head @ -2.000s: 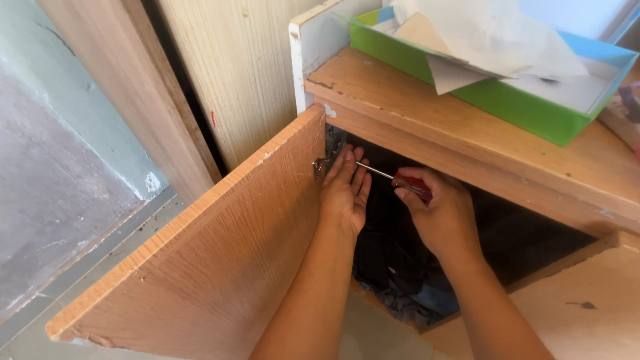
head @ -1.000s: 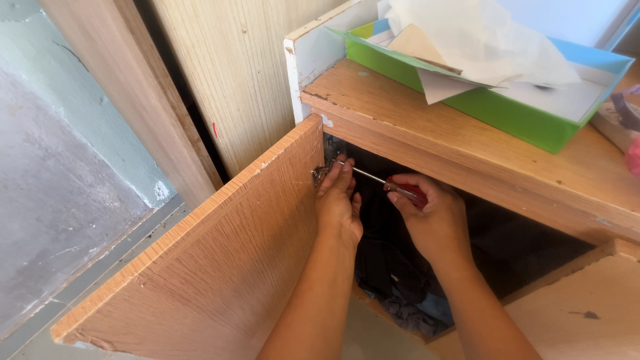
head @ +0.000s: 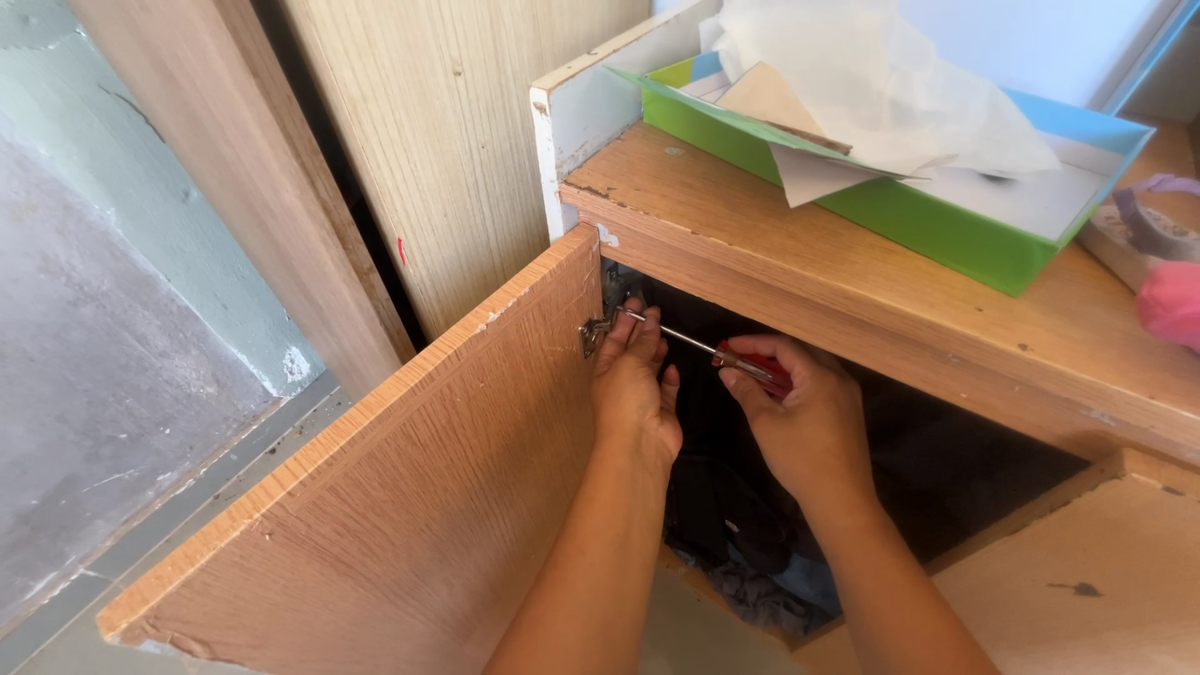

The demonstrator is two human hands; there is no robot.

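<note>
A screwdriver with a red handle is gripped in my right hand, its metal shaft pointing left toward the cabinet's inner side. My left hand is at the shaft's far end, fingers around the tip beside a metal cabinet hinge. That hinge is mounted near the upper edge of an open wooden door. The fingers hide the screwdriver's tip and part of the hinge; whether the tip sits in a screw cannot be told.
On the wooden cabinet top lies a green and blue box lid with loose papers. A pink object is at the right. Dark cloth items lie inside the cabinet. A second door panel is at lower right.
Both hands stay at the hinge with the screwdriver. The right hand's hold on the handle has shifted slightly.
</note>
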